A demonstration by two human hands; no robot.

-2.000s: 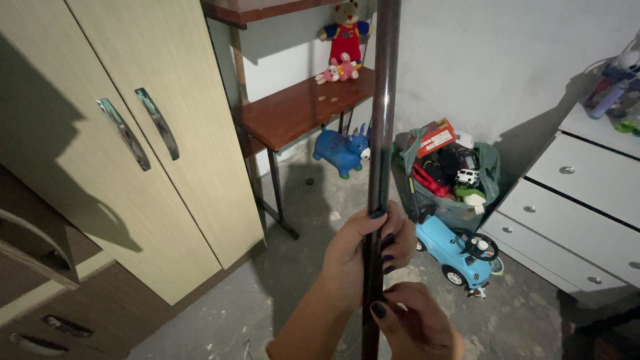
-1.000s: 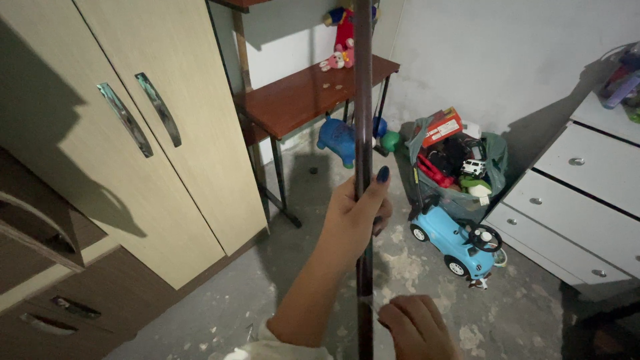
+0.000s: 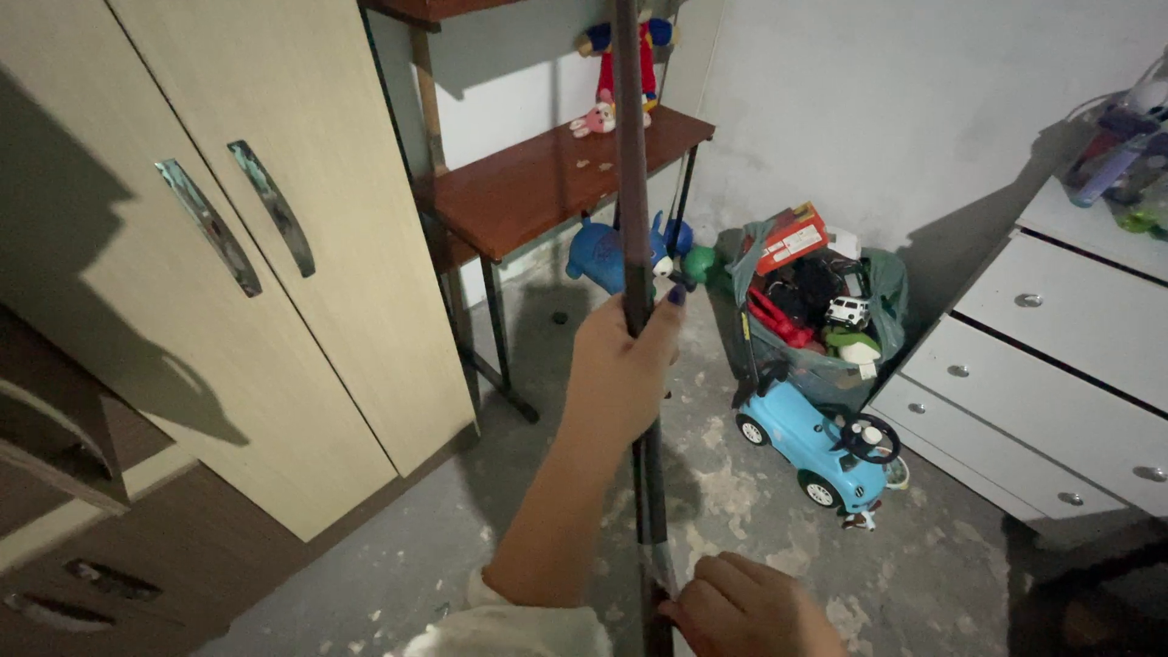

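A long dark pole [image 3: 632, 173] stands nearly upright in front of me, running from the top edge of the view to the bottom. My left hand [image 3: 625, 360] is closed around its middle, with the thumb lying along the front. Lower down, my right hand [image 3: 744, 607] is at the pole's right side, its fingers curled and the thumb and fingertips against a clear, film-like strip [image 3: 659, 561] on the pole. Whether the right hand grips the strip or the pole itself is hard to tell.
A cream wardrobe [image 3: 301, 365] is at the left, a reddish-brown desk [image 3: 511, 196] with plush toys behind the pole. To the right are a bag of toys [image 3: 821, 365], a blue ride-on car [image 3: 803, 433] and a white chest of drawers [image 3: 1022, 383]. A blue toy animal [image 3: 598, 251] is under the desk.
Two seconds ago both hands were close together on the pole. My right hand is now lower and farther from my left hand, which stays around the pole.
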